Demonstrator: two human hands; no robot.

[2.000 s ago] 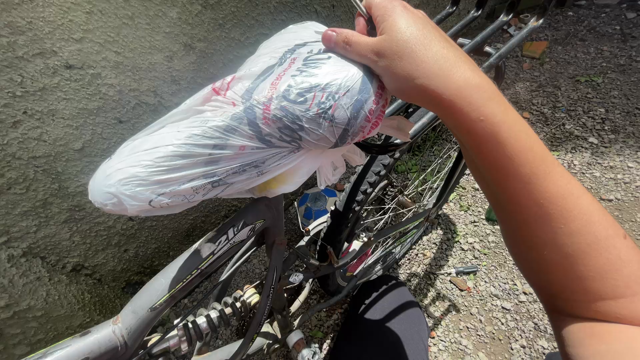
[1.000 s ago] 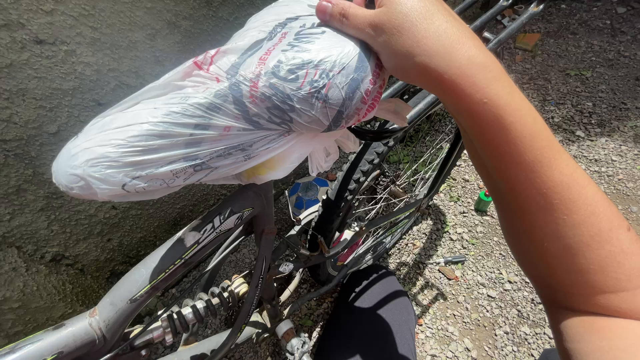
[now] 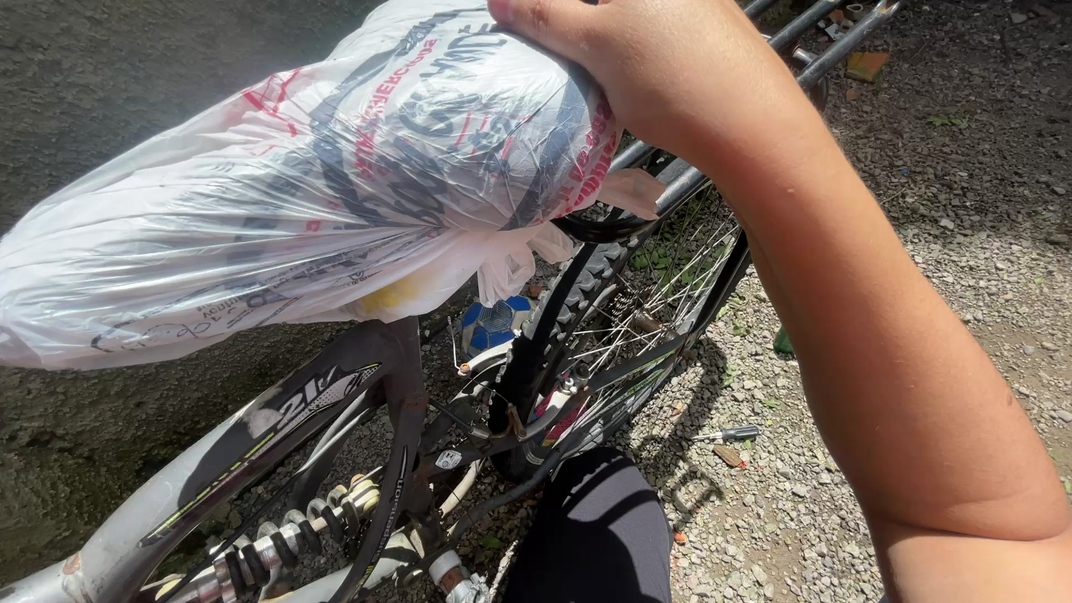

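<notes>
A white plastic bag with printed writing is wrapped over the bicycle's saddle, its knotted end hanging below. My right hand is at the bag's rear top edge, thumb against the plastic; its other fingertips are hidden or cut off by the top edge, so its grip is unclear. Under the bag are the dark seat-tube part of the frame, a coil shock absorber and the knobby rear tyre. The metal tubes of a rear rack stretch out beyond my wrist. My left hand is out of view.
A rough wall stands along the left. On the gravel lie a screwdriver and a green object, partly behind my forearm. A blue patterned ball sits behind the rear tyre. My dark-clothed knee is beside the bicycle.
The thin metal item seen at my right fingers two seconds ago is out of sight now. My right hand remains at the bag's rear end. The view has moved closer to the bag.
</notes>
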